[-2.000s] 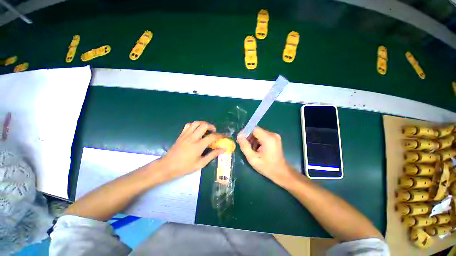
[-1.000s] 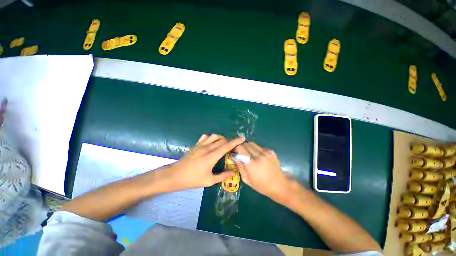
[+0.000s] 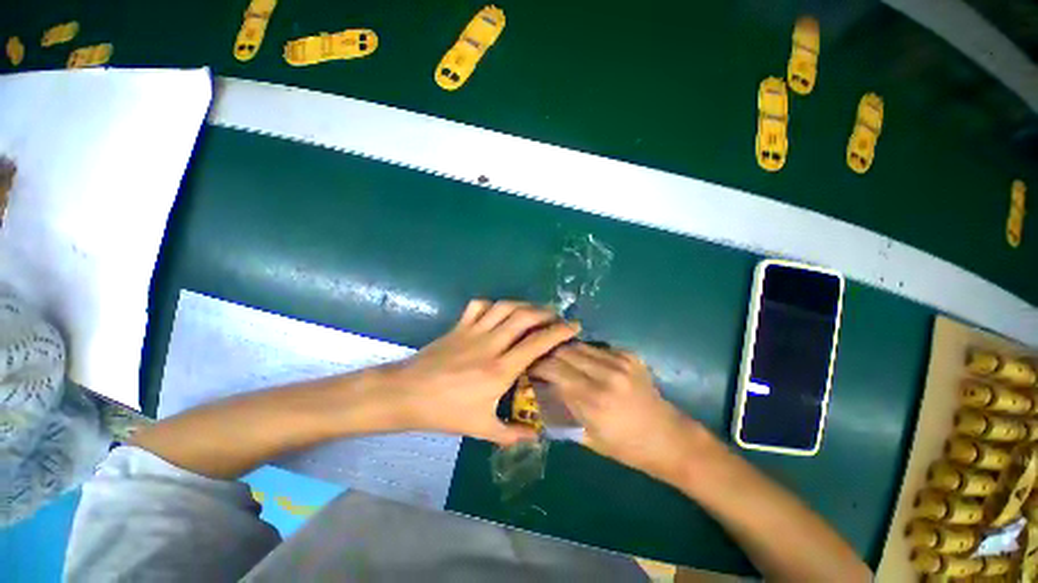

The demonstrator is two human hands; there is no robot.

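A yellow plastic part [image 3: 525, 407] lies at the middle of the bench, mostly hidden under both hands. My left hand [image 3: 484, 367] holds it from the left, thumb at its near end and fingers over its far end. My right hand [image 3: 609, 401] is at its right side and holds a grey strip [image 3: 559, 417], which shows below the fingers beside the part. The fingertips of both hands meet above the part. Crinkled clear tape [image 3: 520, 465] shows below the part, with more above it. The holder under the part is hidden.
A phone [image 3: 790, 356] lies to the right. Cardboard [image 3: 919, 456] with rows of yellow parts is at far right. A lined sheet [image 3: 307, 376] lies under my left forearm, a white sheet [image 3: 103, 216] at left. Beyond the pale rail [image 3: 546, 188], a green belt carries yellow parts.
The strip, earlier raised above the part, is now down beside it under my right hand. My left hand has closed over the part. The belt parts appear further right in view.
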